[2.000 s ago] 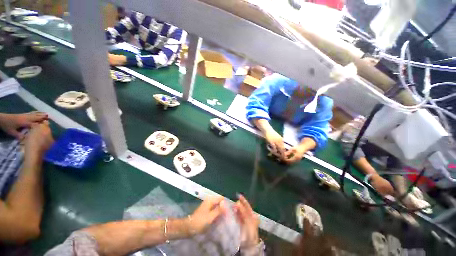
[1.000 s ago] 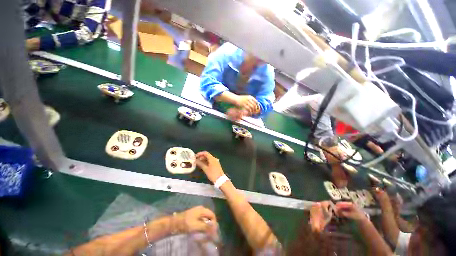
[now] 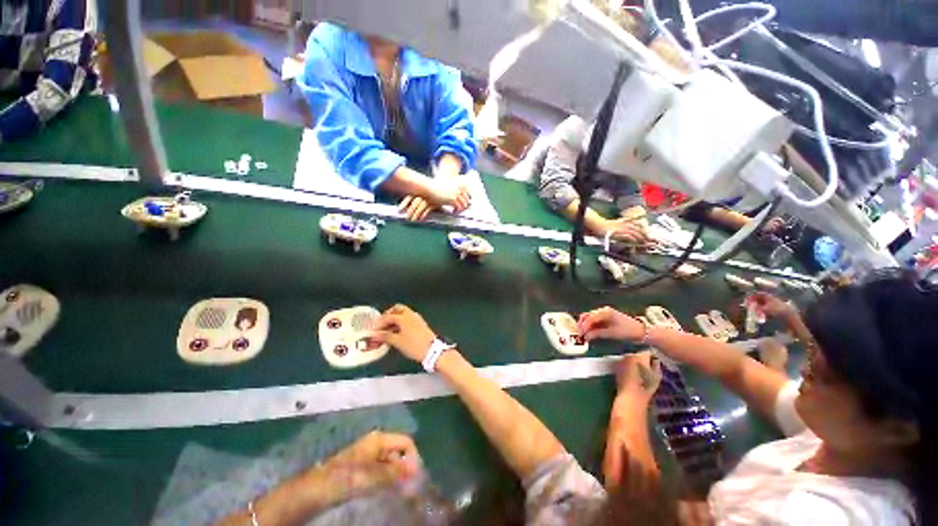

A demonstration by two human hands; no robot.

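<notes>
A cream cover (image 3: 336, 344) with dark round openings and a grille lies flat on the green belt. My right hand (image 3: 403, 331) reaches over the rail, its fingertips on the cover's right side; anything pinched there is too small to tell. My left hand (image 3: 383, 457) is near the bottom, in front of the rail, over clear plastic sheets (image 3: 278, 457). Its fingers are curled and blurred; whether it holds something cannot be told. Another cream cover (image 3: 222, 331) lies to the left on the belt.
A pale metal rail (image 3: 206, 403) crosses before the belt. Raised housing sub-assemblies (image 3: 350, 230) stand along the far side. A person in blue (image 3: 386, 113) sits opposite. At right, a neighbour's hand (image 3: 614, 325) reaches to a cover beside a dark tray (image 3: 687, 416). Grey posts and cables hang overhead.
The view has turned right. My right hand, earlier beside my left over the plastic, has moved out to the belt and now touches a cover. The far worker's hands have left the housing they held.
</notes>
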